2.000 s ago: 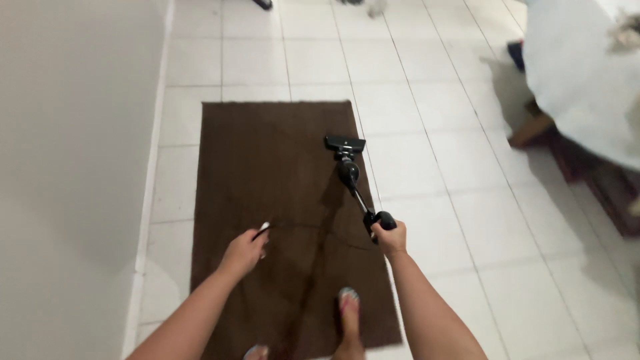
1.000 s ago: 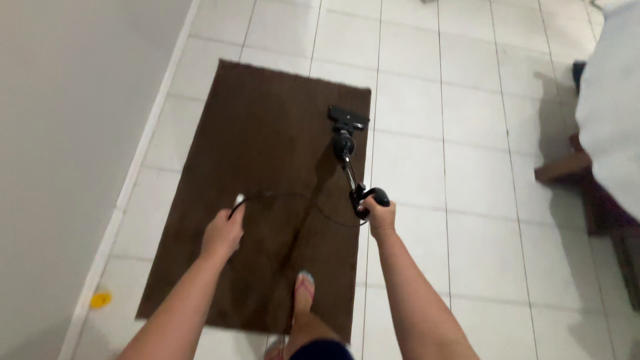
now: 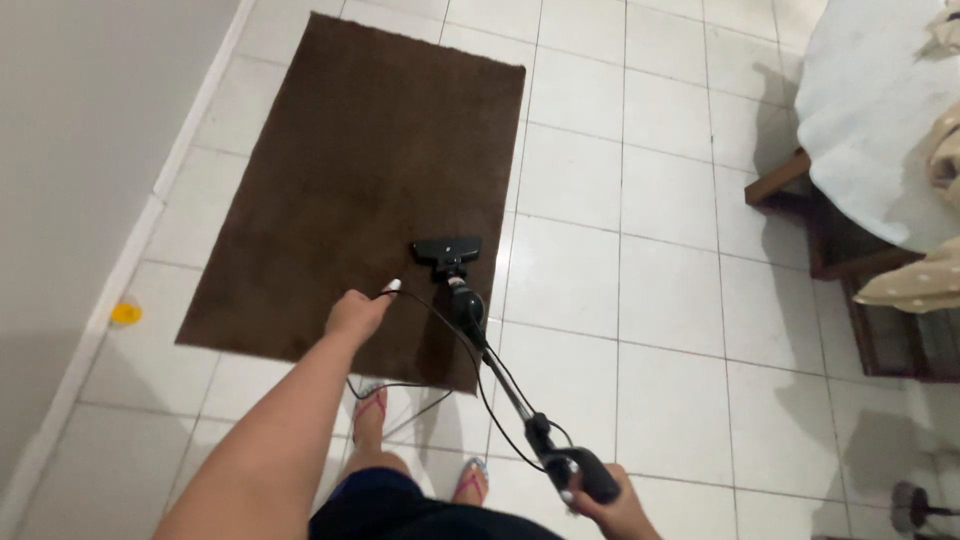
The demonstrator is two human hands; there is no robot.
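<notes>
My right hand (image 3: 611, 499) grips the black handle of a stick vacuum cleaner (image 3: 510, 382) at the lower right. The vacuum's flat floor head (image 3: 448, 251) rests on the brown rug (image 3: 375, 150), near its right edge. My left hand (image 3: 358, 315) is closed on the thin black power cord (image 3: 480, 375), above the lower part of the rug. From there the cord loops across to the vacuum's handle, and another length hangs down by my feet.
White floor tiles (image 3: 667, 300) surround the rug. A grey wall (image 3: 67, 112) runs along the left, with a round yellow object (image 3: 126, 313) by its skirting. At right stands wooden furniture (image 3: 780, 180) under a pale cover (image 3: 847, 112). My feet in flip-flops (image 3: 471, 484) are at the rug's near edge.
The vacuum's head has come back from the rug's far right part to its near part. My right hand has drawn the handle down towards my body, off the rug. The view has shifted.
</notes>
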